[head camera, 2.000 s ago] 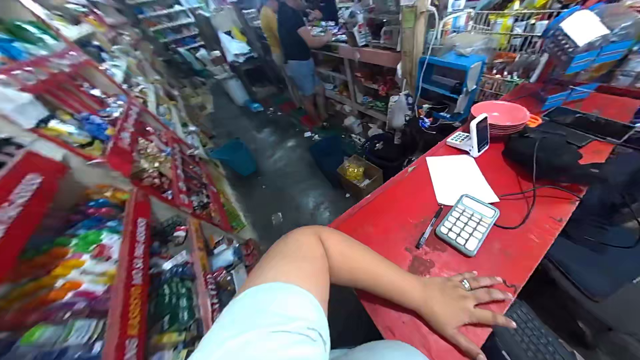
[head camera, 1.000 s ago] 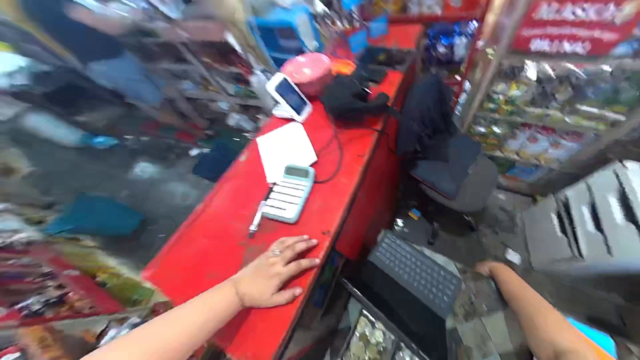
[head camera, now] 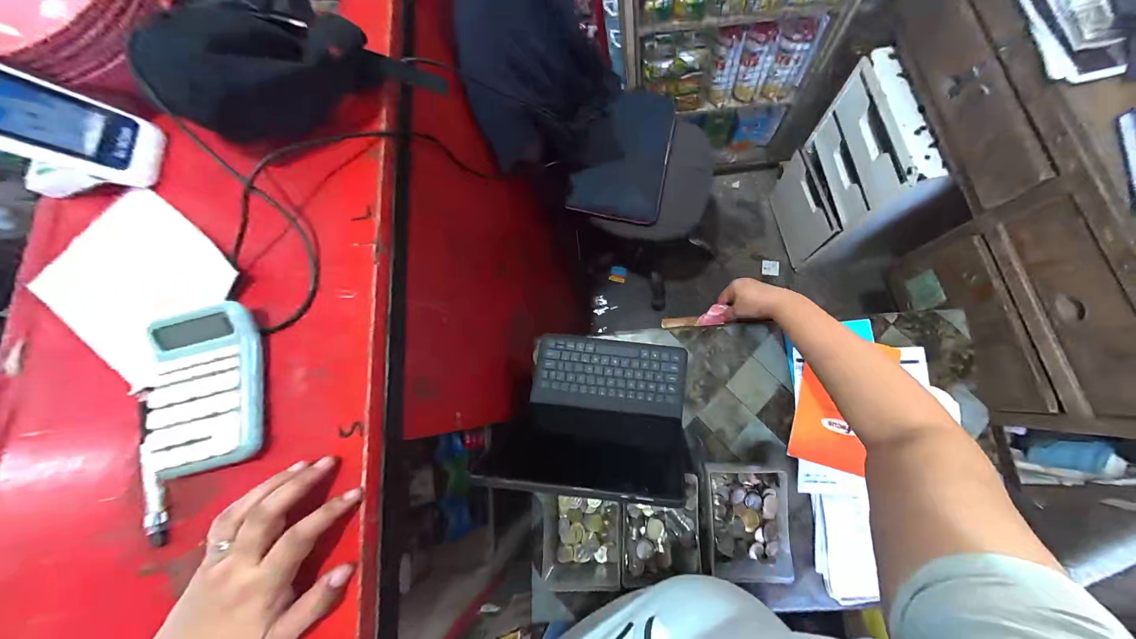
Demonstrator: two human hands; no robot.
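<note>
My left hand [head camera: 271,555] lies spread on the red counter [head camera: 319,390], palm down, a ring on one finger. Beside it are a light blue calculator [head camera: 202,390] and a pen [head camera: 153,497]. A white sheet of paper [head camera: 133,275] lies partly under the calculator. My right hand [head camera: 753,299] reaches to the far edge of a tiled surface [head camera: 741,382], its fingers closed around something pink [head camera: 714,314], perhaps a banknote or wrapper. A thin wooden edge [head camera: 679,322] shows beside it. A tablet with a keyboard [head camera: 612,377] stands nearer, above trays of coins [head camera: 750,524].
A black bag [head camera: 257,71] with a cable and a white payment terminal [head camera: 80,129] are on the counter. An office chair [head camera: 648,169], white drawers [head camera: 856,155] and a wooden cabinet [head camera: 1056,266] stand beyond. Orange and white papers [head camera: 825,408] lie under my right forearm.
The view has turned to the right. My right hand, low at the right edge one second ago, is now at the tiled surface's far edge with something pink in its fingers. My left hand stays on the counter.
</note>
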